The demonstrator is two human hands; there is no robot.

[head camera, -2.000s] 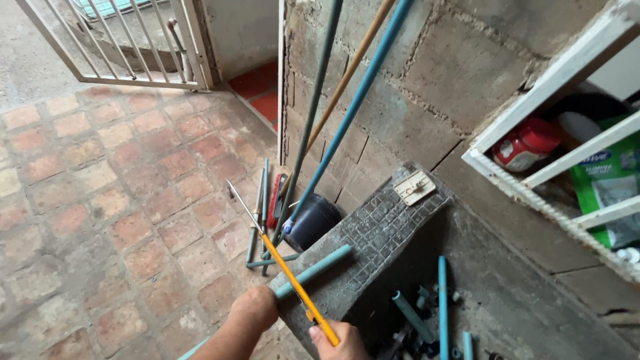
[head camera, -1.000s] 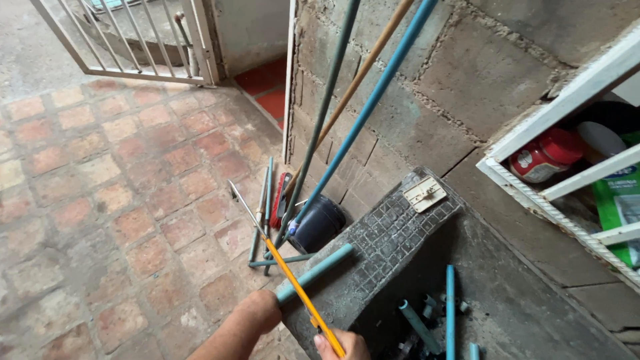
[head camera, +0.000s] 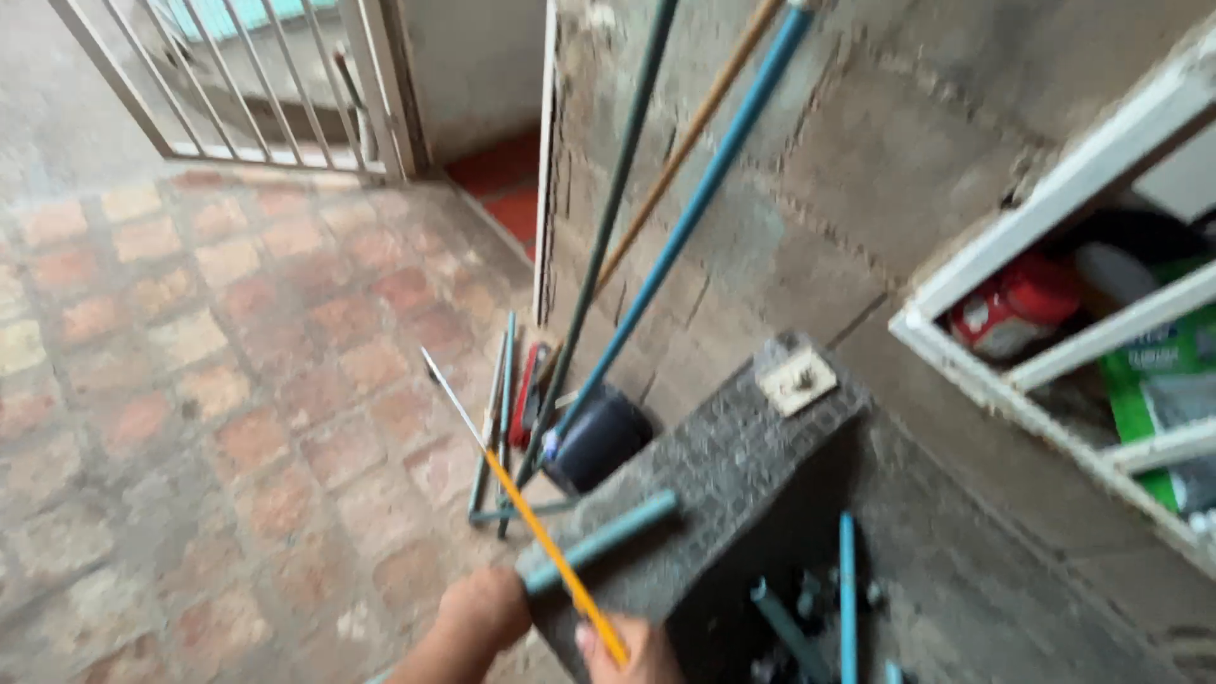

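My left hand (head camera: 484, 608) is closed around a light blue-green plastic pipe (head camera: 608, 541), which lies across the end of a grey concrete ledge (head camera: 722, 456). In my right hand (head camera: 632, 651), at the bottom centre, is the near end of a hacksaw (head camera: 541, 532) with a yellow-orange frame. The saw crosses over the pipe just beyond my left hand, its silver far end pointing up and left above the brick floor. Whether the blade touches the pipe cannot be told.
A dark bucket (head camera: 598, 437) stands beside the ledge, near long leaning poles (head camera: 693, 209) and more pipes (head camera: 503, 418). Pipe pieces (head camera: 847, 598) lie in the basin at lower right. A white metal grille (head camera: 1054, 408) is at right, a beige square plate (head camera: 796, 382) on the ledge.
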